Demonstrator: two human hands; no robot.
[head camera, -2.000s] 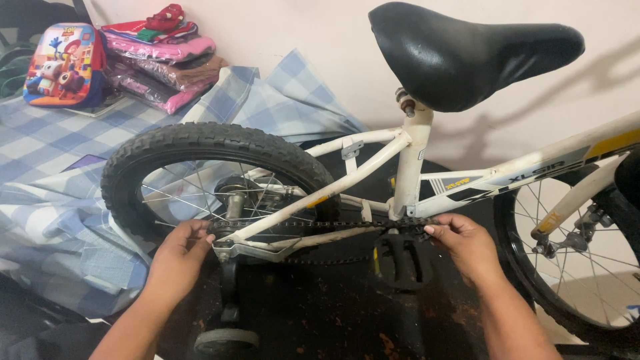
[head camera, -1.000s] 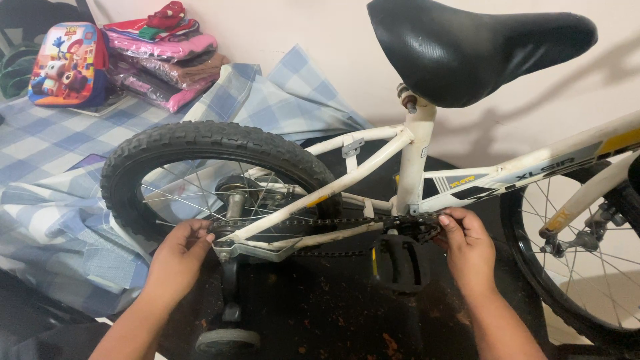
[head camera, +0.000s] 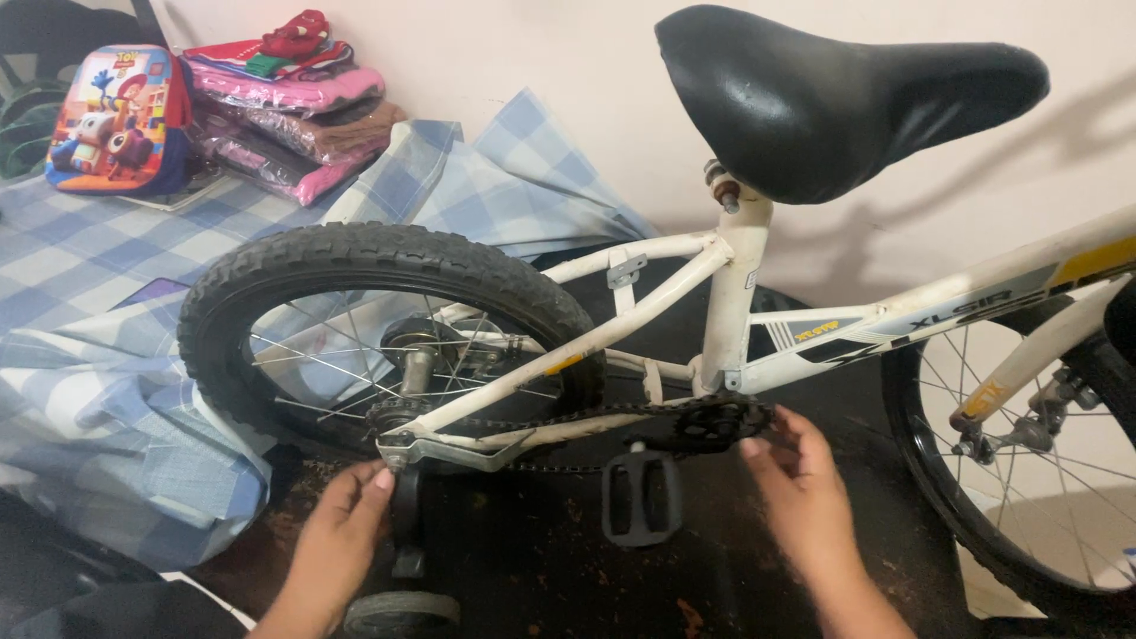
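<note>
A white child's bicycle frame (head camera: 612, 337) stands over a dark tabletop. My left hand (head camera: 351, 506) is at the rear axle end, its thumb and fingertips beside the axle nut and the training-wheel bracket (head camera: 406, 515); whether they grip is unclear. My right hand (head camera: 794, 470) has thumb and fingers around the front edge of the chainring (head camera: 714, 422). The bicycle chain (head camera: 577, 413) runs from the rear sprocket (head camera: 395, 417) to the chainring. A black pedal (head camera: 641, 499) hangs left of my right hand. The knobbly rear tyre (head camera: 399, 244) lies behind the chain.
The black saddle (head camera: 834, 98) is above, near the wall. A blue checked cloth (head camera: 98, 257) covers the left side, bearing a cartoon backpack (head camera: 120, 120) and plastic-wrapped clothes (head camera: 293, 115). The front wheel (head camera: 914, 426) is at right; a small training wheel (head camera: 402, 614) sits at bottom.
The pedal has moved left, away from beneath the seat tube. My left hand has shifted down from the rear sprocket to the axle end. My right hand has moved slightly down around the chainring.
</note>
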